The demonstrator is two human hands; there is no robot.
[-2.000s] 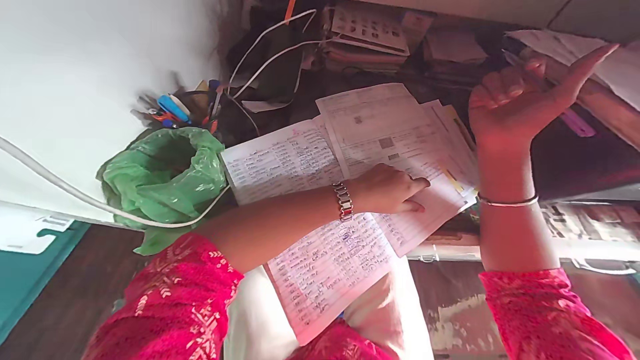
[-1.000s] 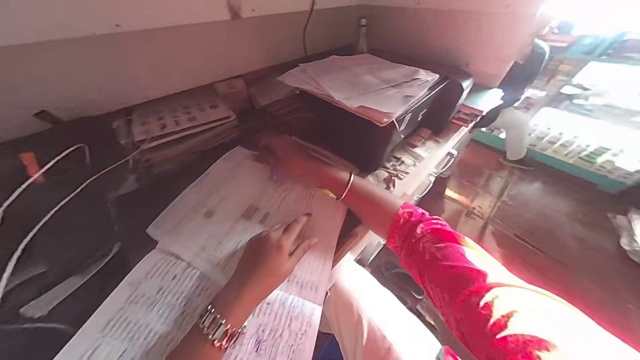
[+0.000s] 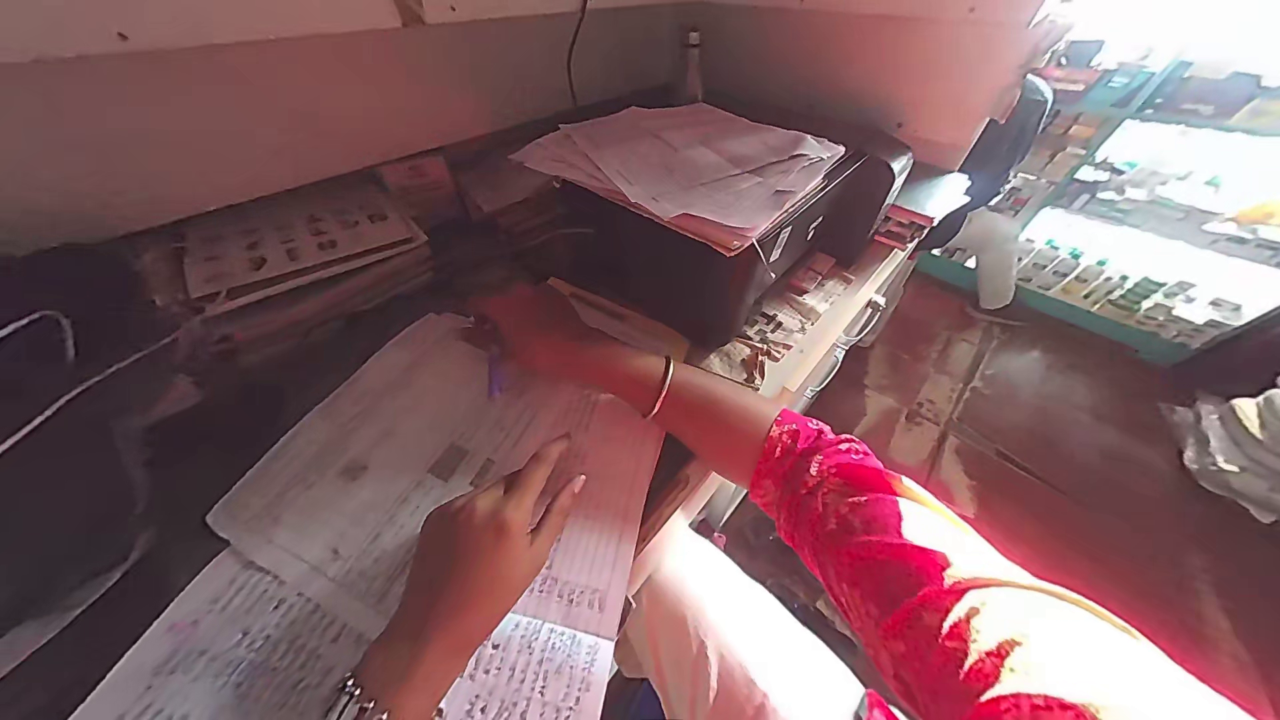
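Observation:
My left hand (image 3: 485, 550), with a metal bracelet or watch at the wrist, lies palm down on printed sheets (image 3: 340, 470), fingers a little apart and holding nothing. The sheets lie over an open notebook (image 3: 250, 640) filled with handwriting. Beyond it, my right hand (image 3: 530, 330), blurred and with a thin bangle at the wrist, is over the far edge of the papers. A small bluish-purple thing (image 3: 496, 378) shows just below its fingers; whether the hand grips it cannot be told.
A black printer (image 3: 650, 260) bears loose papers (image 3: 700, 165). Stacked booklets (image 3: 300, 240) lie at the back left, beside a white cable (image 3: 95, 385). Small items line the desk's right edge. A person (image 3: 1000, 150) is beside lit shelves of bottles (image 3: 1090, 280) at the right.
The view has swung to the right, bringing the printer in. My right hand, raised above the desk two seconds ago, is now down at the papers' far edge.

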